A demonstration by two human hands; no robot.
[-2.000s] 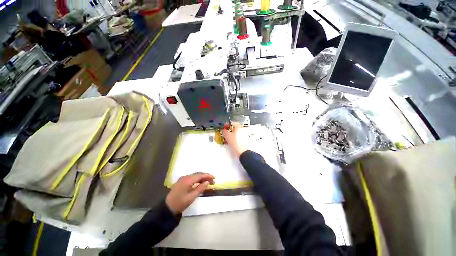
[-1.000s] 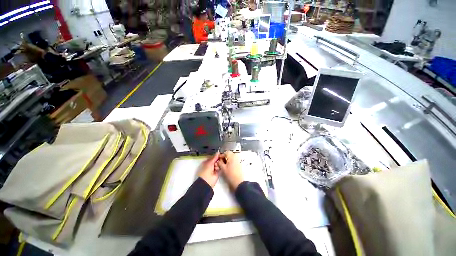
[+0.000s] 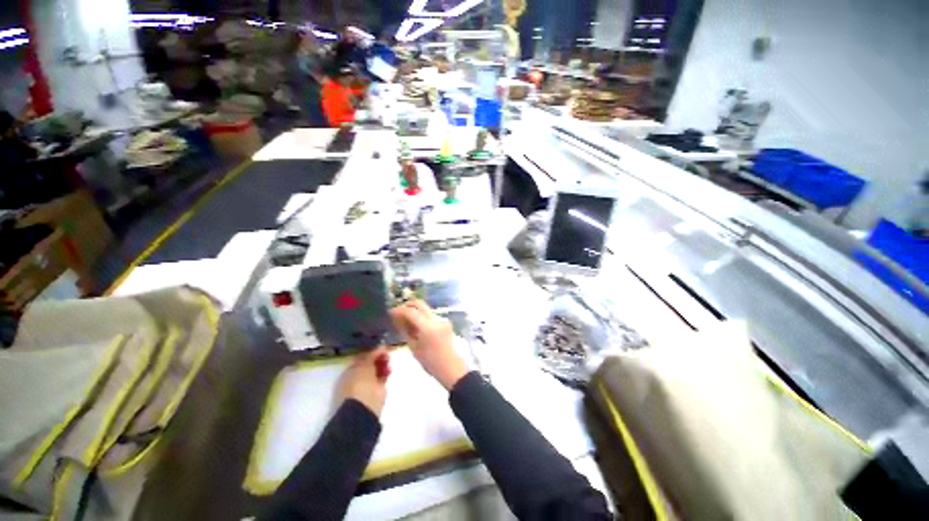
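Observation:
The pattern sewing machine, with a dark front plate and red logo, stands in front of me. My right hand is raised at the right side of its head, near the needle area, fingers bent together. My left hand is just below the head, with a small dark red thing at its fingertips that I cannot identify. No thread can be made out. The white plate with yellow edges lies flat under both hands.
Beige panels with yellow edges lie left and right. A clear bag of metal fittings and a screen are to the right. Thread cones stand behind the machine. A person in orange is far back.
My hands have parted: the right moved up beside the machine head, the left stays lower, under the head. The view has tilted up and turned right.

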